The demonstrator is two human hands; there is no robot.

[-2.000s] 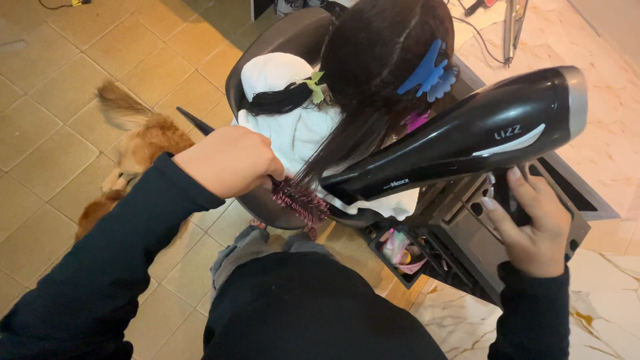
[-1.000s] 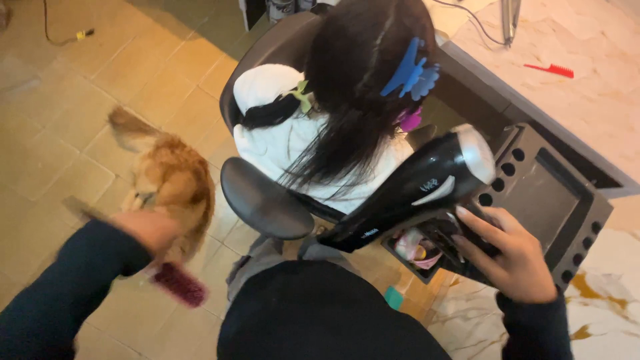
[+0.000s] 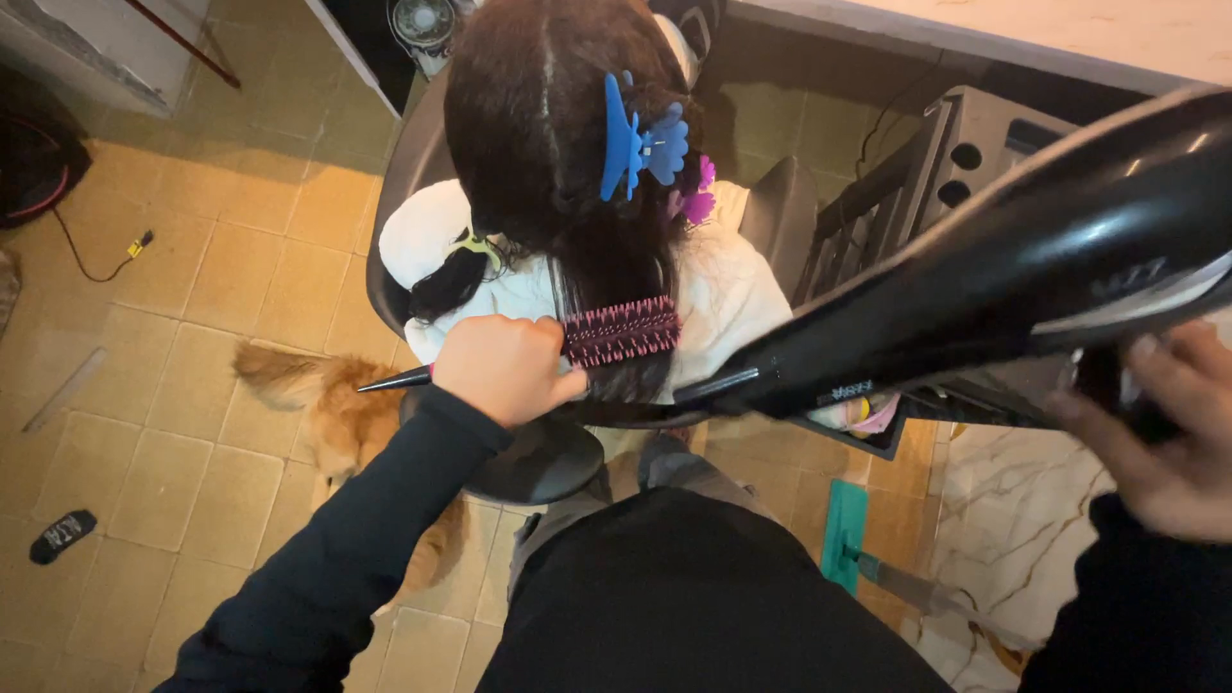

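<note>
My left hand (image 3: 505, 371) grips a round hairbrush (image 3: 624, 332) with pink bristles and a pointed black handle. The brush lies across the dark hair (image 3: 616, 260) hanging down a seated person's back, over a white towel (image 3: 727, 289). My right hand (image 3: 1169, 423) holds the handle of a black hair dryer (image 3: 962, 260), its nozzle just right of the hair below the brush. A blue claw clip (image 3: 640, 144) and a magenta clip (image 3: 700, 192) sit in the hair on the right; a light green clip (image 3: 478, 247) holds a lock on the left.
The person sits in a black chair (image 3: 383, 279); a round black seat (image 3: 539, 462) is below it. A long-haired orange animal (image 3: 351, 414) lies on the tiled floor at left. At right are a black trolley (image 3: 890, 212) and a teal flat mop (image 3: 845, 534). A cable (image 3: 82, 260) lies far left.
My left hand has brought the brush from over the floor at left, one second ago, back to the hair. The dryer now points toward the hair below the brush.
</note>
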